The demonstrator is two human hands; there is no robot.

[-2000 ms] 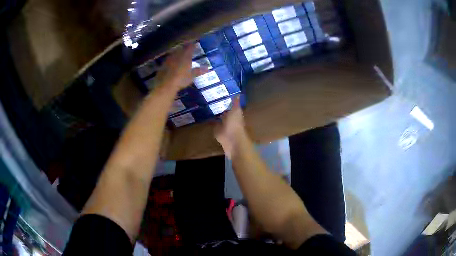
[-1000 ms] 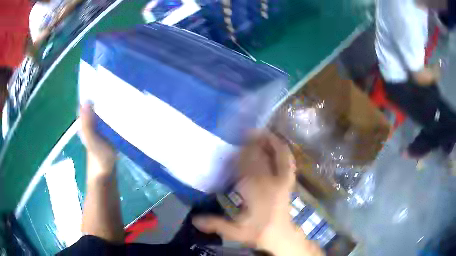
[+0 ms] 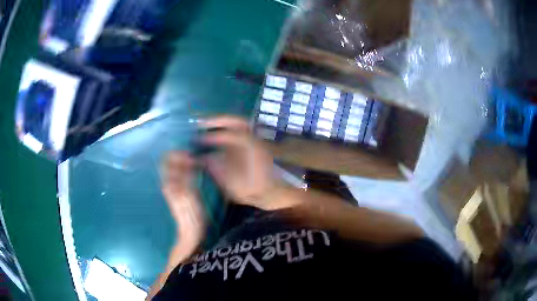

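Note:
My left hand (image 3: 181, 179) and my right hand (image 3: 238, 161) are close together over the green bench (image 3: 118, 206), both blurred. A small dark patch shows between the fingers; I cannot tell if it is a held thing. A brown carton (image 3: 335, 157) to the right holds rows of blue boxes with white panels (image 3: 302, 106). At the upper left, a blurred group of blue retail boxes (image 3: 50, 109) stands on the green surface, one showing a white front with a dark picture.
Crumpled clear film (image 3: 368, 59) glints beyond the filled carton. A white sheet (image 3: 112, 281) lies on the near left bench. A pale metal rail (image 3: 66, 217) runs along the bench. A blue stool (image 3: 512, 117) and a brown carton with open flaps (image 3: 489, 206) are at the right.
The blue-and-white block that was between my hands is out of them. My hands have come together lower over the bench. The view has turned, and the filled carton shows more fully.

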